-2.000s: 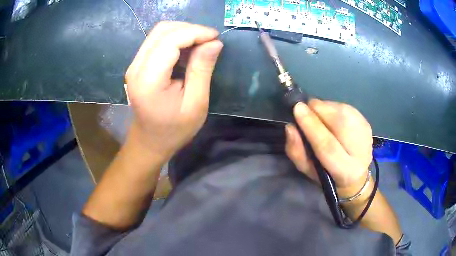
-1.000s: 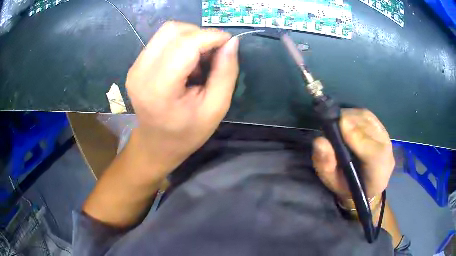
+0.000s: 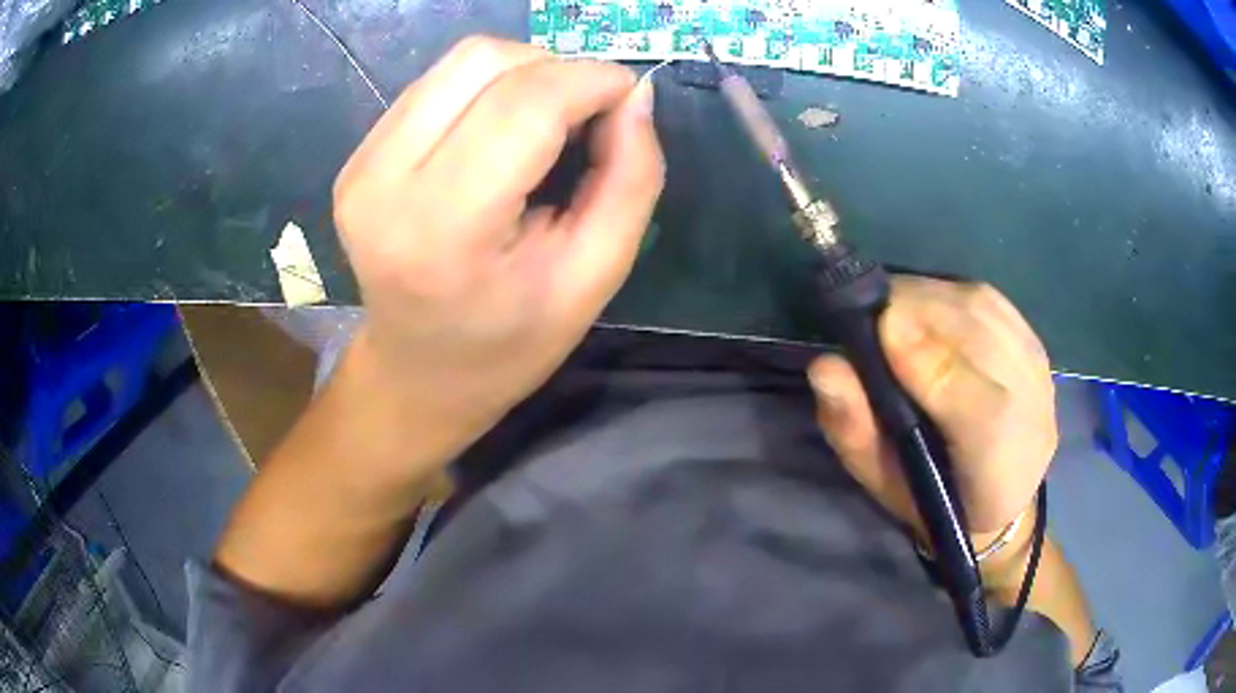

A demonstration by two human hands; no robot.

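Observation:
A green circuit board panel (image 3: 827, 43) lies at the top middle of the bench. My left hand (image 3: 475, 203) pinches a thin solder wire (image 3: 339, 52) between thumb and forefinger; its short end reaches the board's near edge. My right hand (image 3: 956, 393) holds a soldering iron (image 3: 868, 318) by its black handle, with the tip over the board's near edge, right of the wire end. A short black bar (image 3: 725, 79) lies by that edge, partly behind the iron.
A cream pointed scrap (image 3: 297, 265) lies at the bench's near edge. A small pale fleck (image 3: 819, 118) is below the board. Other green boards (image 3: 1064, 20) show at upper right and upper left. A blue bin (image 3: 1206, 41) is at far right. A brown box (image 3: 258, 372) stands below the bench.
The iron's tip has moved left and up from below the board to its near edge. Compared with the oldest frame, my left hand is further right and the cream scrap is uncovered.

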